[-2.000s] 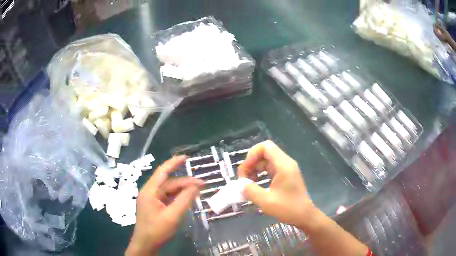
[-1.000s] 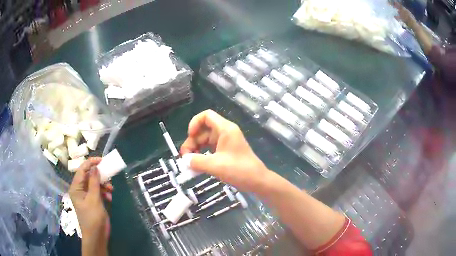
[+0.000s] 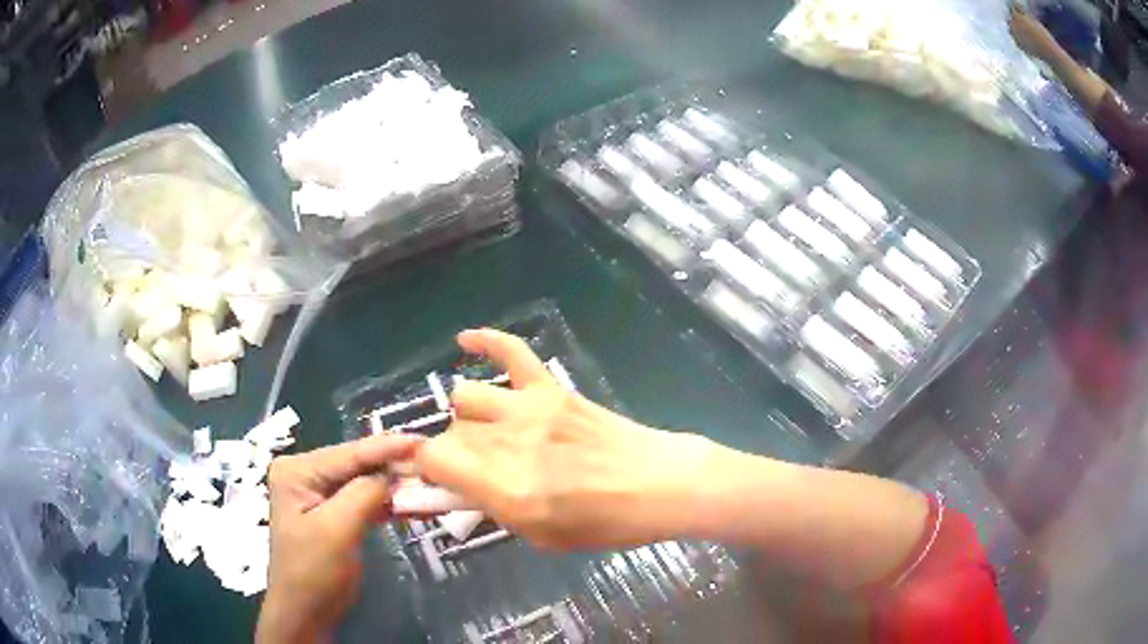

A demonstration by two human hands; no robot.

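Note:
My left hand (image 3: 321, 522) and my right hand (image 3: 535, 459) meet over the near blister tray (image 3: 567, 340). Between their fingers they hold a small white piece (image 3: 426, 499); its exact shape is partly hidden. Another white block (image 3: 463, 523) shows just below my right hand, over the tray. Thin rods with whitish ends lie in the tray (image 3: 485, 538), partly covered by my hands. A loose pile of small white end pieces (image 3: 227, 510) lies left of my left hand.
An open poly bag of cream blocks (image 3: 195, 296) is at upper left, above a bluish-clear bag (image 3: 76, 466). Stacked trays (image 3: 434, 208) hold heaped white pieces. A filled blister tray (image 3: 781, 252) lies right. A far bag of cream parts (image 3: 894, 50) is near another person's arm (image 3: 1064, 63).
My left hand has moved right from beside the cream blocks with its white piece and met my right hand. The upright rod near my right hand no longer shows. The view has shifted slightly.

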